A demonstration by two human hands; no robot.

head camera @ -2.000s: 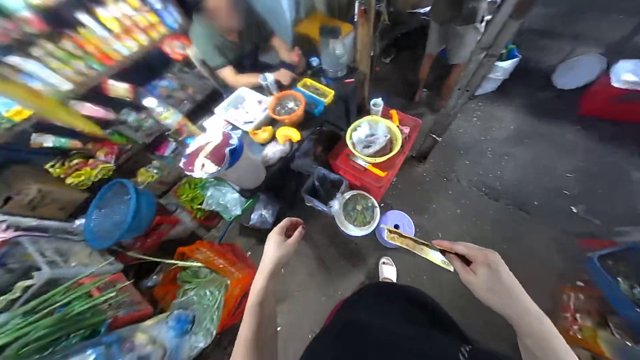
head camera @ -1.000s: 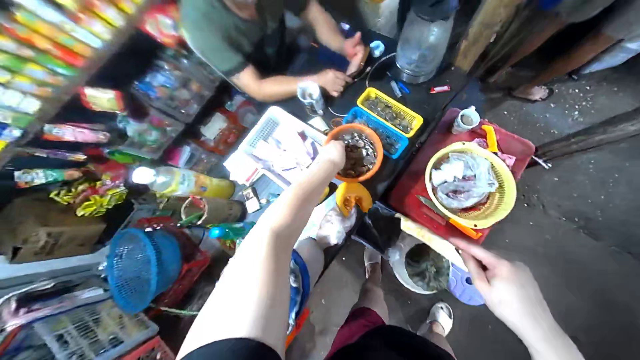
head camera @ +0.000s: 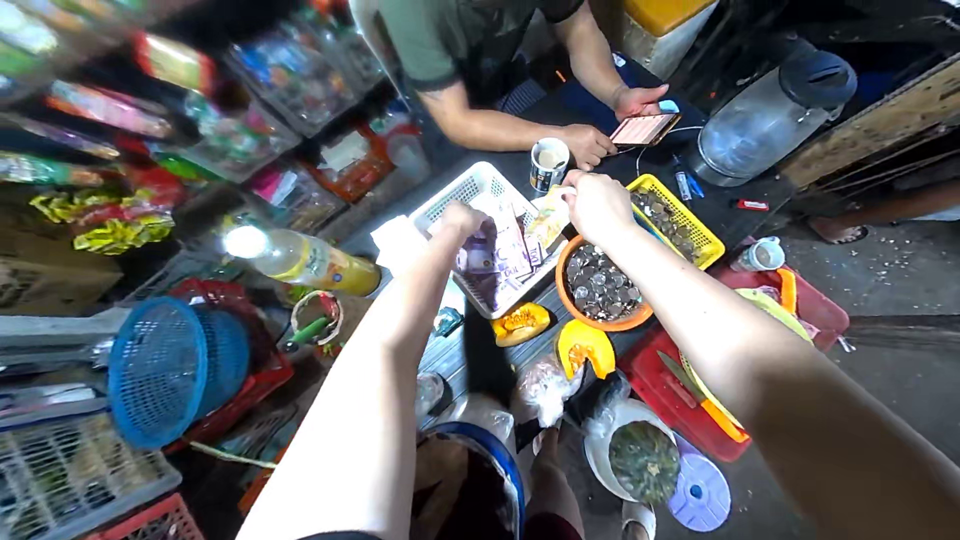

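A white plastic basket with purple and other banknotes stands on the dark table. My left hand is down at the basket's left part, over the notes; its fingertips are partly hidden, so its grip is unclear. Above the basket's right edge, my right hand pinches a yellowish banknote. An orange bowl of coins stands just below my right wrist. Beyond that wrist is a yellow basket of coins. Two cut pieces of squash, one left and one right, lie near the table's edge.
Across the table a person holds a phone beside a mug. A clear jug stands at right. A knife lies on a red surface. A bottle, blue basket and shelves of packets are at left.
My right hand has moved from the lower right to above the white basket. My left hand has moved from the coin bowl to the notes. The view has come closer to the table.
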